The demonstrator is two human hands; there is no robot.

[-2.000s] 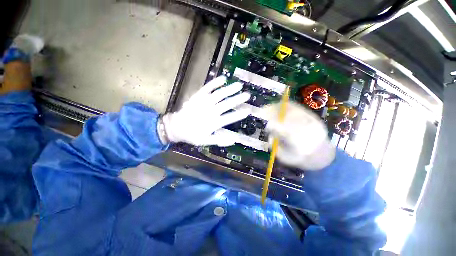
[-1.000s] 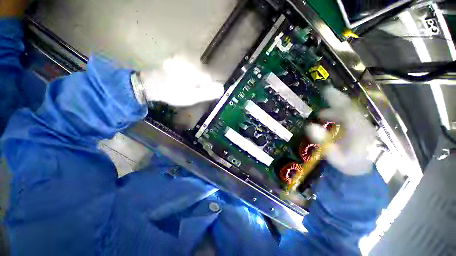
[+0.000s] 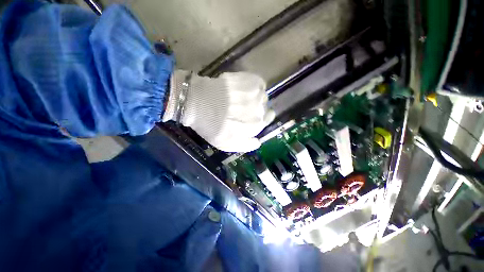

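Note:
My left hand (image 3: pixel 236 112), in a white glove, has its fingers curled at the near end of the board carrier's bright edge bar (image 3: pixel 284 128); the fingertips are partly hidden. The green circuit board (image 3: pixel 273 151) lies tilted in the carrier. It bears three white heatsink bars (image 3: pixel 307 169), three copper-red toroidal inductors (image 3: pixel 325 199) and a yellow transformer (image 3: pixel 382 137). My right hand cannot be made out; glare washes out the board's lower edge. A blurred yellowish strip (image 3: pixel 371 257) shows at the lower right edge.
A metal rail (image 3: pixel 199 159) runs along my front. A grey plate (image 3: pixel 212 26) and a dark bar (image 3: pixel 255 36) lie beyond my left hand. Another metal rail (image 3: pixel 406 138) borders the board's right side. Black cables (image 3: pixel 446 159) and a green surface (image 3: pixel 438 42) are farther right.
The view has turned and moved closer. My left hand has gone from flat to curled at the carrier's edge. My right hand, over the inductors before, no longer shows clearly.

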